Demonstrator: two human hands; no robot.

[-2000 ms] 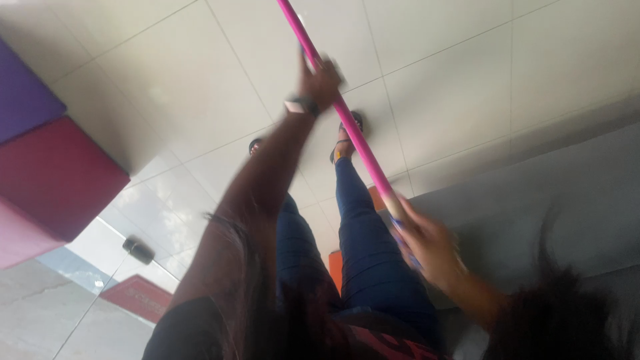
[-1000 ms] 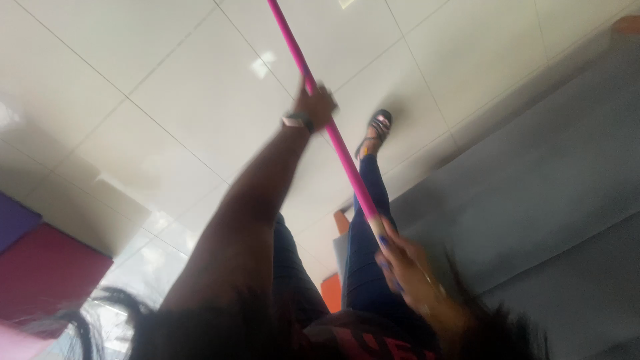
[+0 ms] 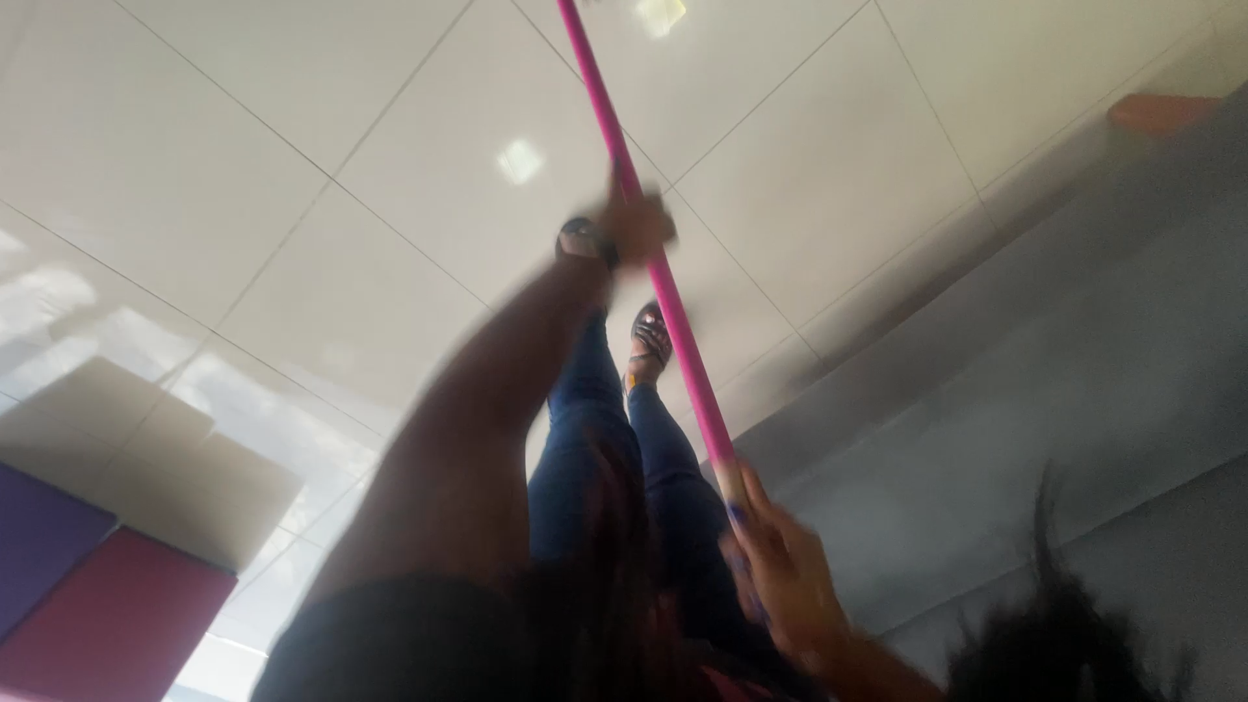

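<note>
A long pink pole (image 3: 687,356) runs from the top edge down to the lower middle, ending in a pale section. My left hand (image 3: 639,226), blurred, is closed around its middle, a dark band at the wrist. My right hand (image 3: 780,565), with dark-painted nails, grips the pale lower end. Past the top edge the pole's far end is hidden. Beneath it are my legs in blue jeans and my feet in dark strappy sandals (image 3: 650,330).
Light floor tiles (image 3: 409,146) reflect light. A grey sofa-like piece (image 3: 1053,390) extends along the right, with an orange object (image 3: 1160,114) by its far edge. At lower left stand a purple block (image 3: 44,546) and a red block (image 3: 117,614).
Both hands have stayed on the pink pole. The view has shifted over the floor, and my feet have changed places as in a step.
</note>
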